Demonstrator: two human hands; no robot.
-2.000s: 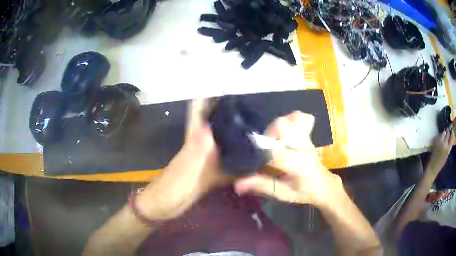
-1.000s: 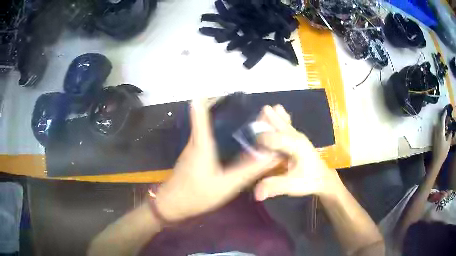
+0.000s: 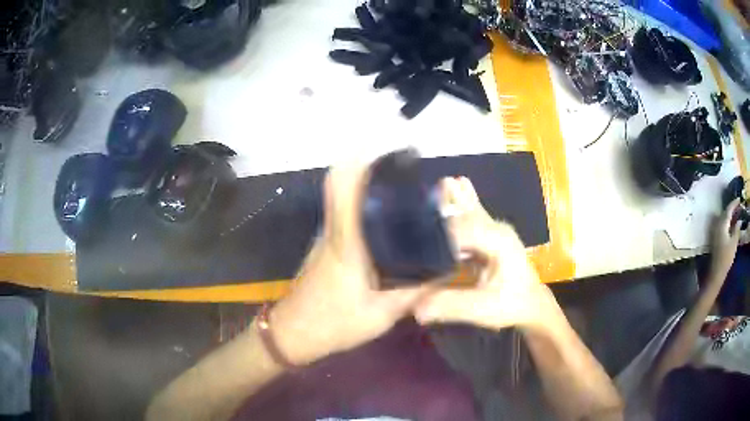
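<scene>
A black plastic housing (image 3: 405, 218) is held above the front edge of the black work mat (image 3: 288, 218), with its long side towards me. My left hand (image 3: 345, 271) grips it from the left and below. My right hand (image 3: 489, 275) is at its right side, with the fingertips close to or touching the shell. A small pale patch, perhaps a wiping cloth (image 3: 449, 200), shows between the right fingers; it is blurred. The housing's inside is hidden.
Three glossy black shells, one of them here (image 3: 146, 123), lie at the left mat end. Black strips (image 3: 423, 49) are piled behind. Wired assemblies (image 3: 576, 41) and a wired housing (image 3: 678, 152) lie beyond yellow tape (image 3: 539, 123). Another person's hand (image 3: 728, 234) is at far right.
The housing has turned more upright and edge-on between my hands. The pale piece seen across it one second ago is now mostly hidden by my right fingers.
</scene>
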